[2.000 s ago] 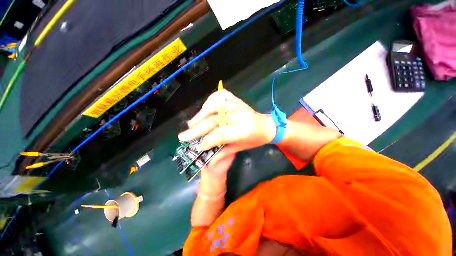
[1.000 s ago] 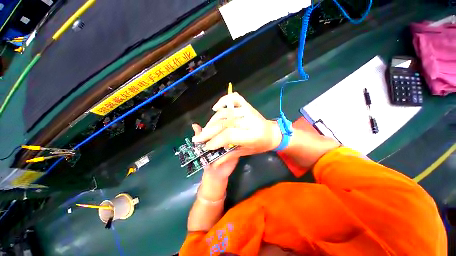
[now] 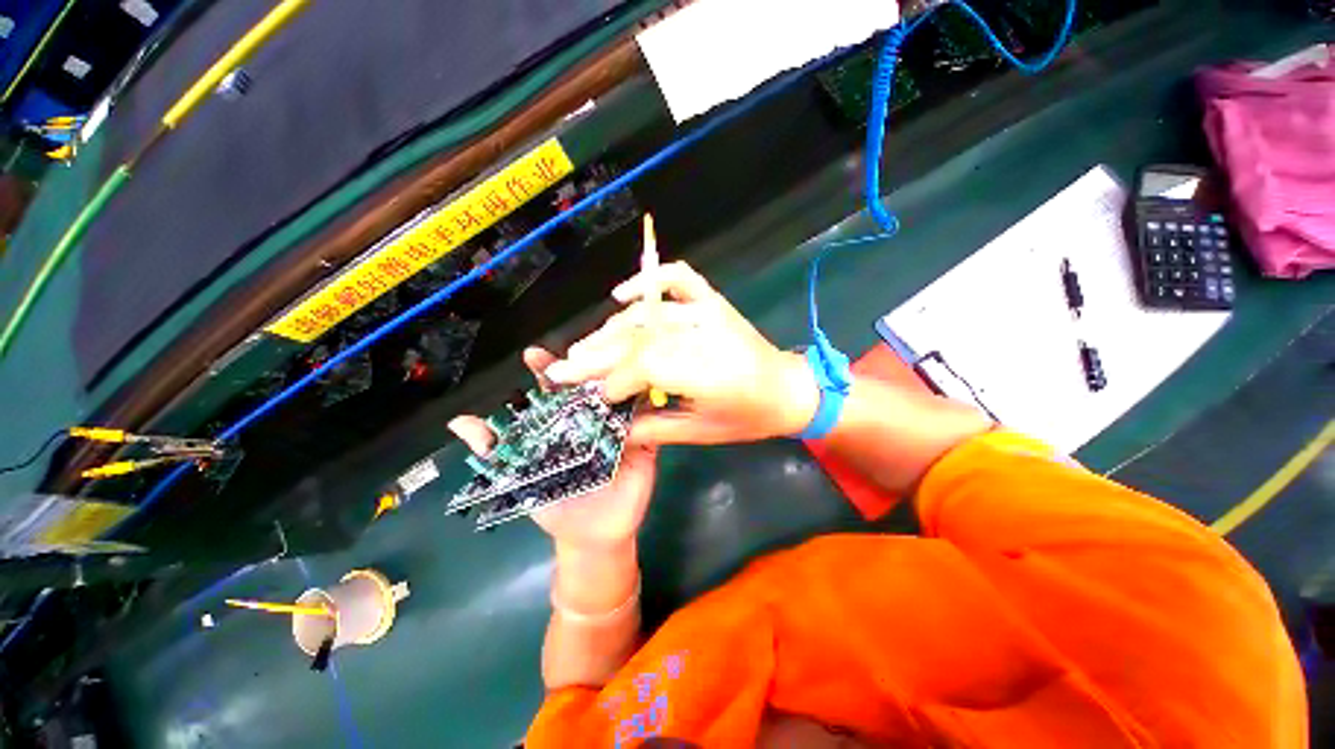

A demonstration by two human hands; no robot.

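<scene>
A green-and-white circuit board (image 3: pixel 549 451) with dense parts is held above the dark green mat, tilted; two parallel edges show at its near side, so it may be two boards. My left hand (image 3: pixel 597 505) holds it from below, with fingertips showing at its left and far edges. My right hand (image 3: pixel 688 359) is over the board's right end and holds a slim cream pointed tool (image 3: pixel 649 249), its tip pointing up and away. A yellow bit shows below the right fingers. A bright blue wrist strap (image 3: pixel 827 391) is on my right wrist.
A dark recess with several boards and a yellow label (image 3: pixel 425 242) lies beyond. A cream cup (image 3: pixel 359 607) holding a stick is at left. A clipboard with paper (image 3: pixel 1010 329), pen, calculator (image 3: pixel 1183 242) and pink cloth (image 3: pixel 1277 168) are at right. A coiled blue cord (image 3: pixel 879 147) runs to the strap.
The board has turned to show more of its face and reaches further left. My left fingers have spread around it. The tool in my right hand now stands further out of the fingers.
</scene>
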